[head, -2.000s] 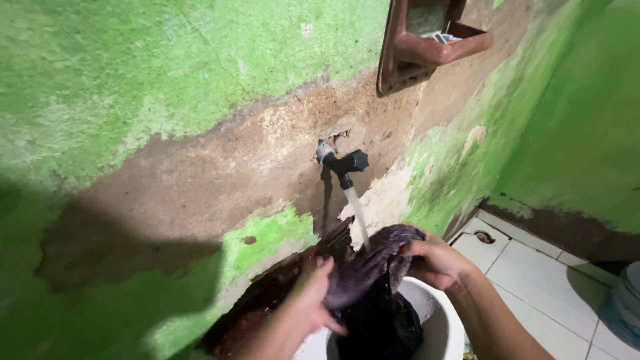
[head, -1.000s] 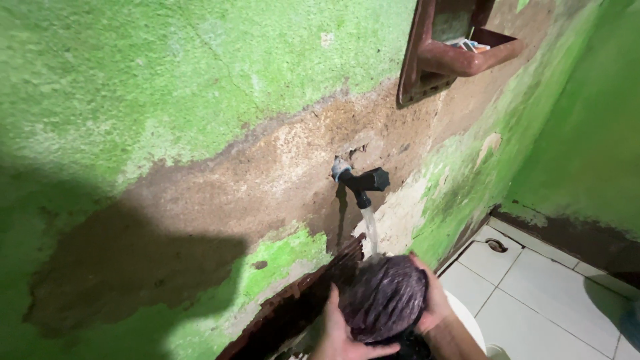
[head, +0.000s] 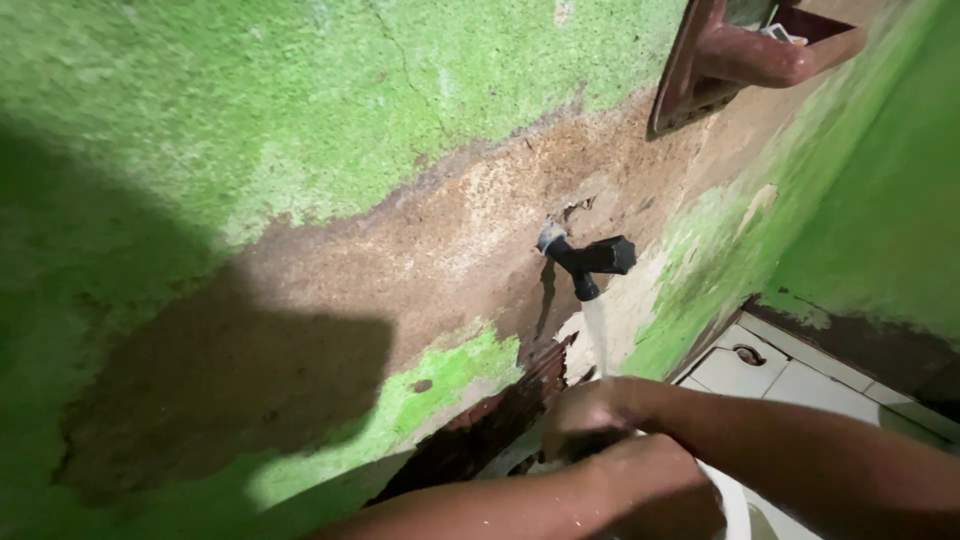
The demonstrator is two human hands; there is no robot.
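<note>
Water runs from a black plastic tap (head: pixel 600 259) on the wall, down toward my right hand (head: pixel 585 416), which is bent with its back toward the camera. My left hand (head: pixel 675 487) is lower and nearer to the camera, over a white bucket (head: pixel 736 499), its fingers out of sight. The forearms converge and the hands overlap. A dark patch lies between them; whether it is the dark cloth or shadow is unclear. What either hand holds is hidden.
A reddish-brown wall shelf (head: pixel 757 56) with small items sticks out at upper right. The green wall (head: pixel 315 112) has peeling paint. White floor tiles (head: pixel 817 390) with a round drain (head: pixel 748 355) lie at right.
The dark cloth, bunched between both hands under the tap a second ago, is no longer clearly visible. My hands have turned and come together, with the forearms now reaching across the bucket.
</note>
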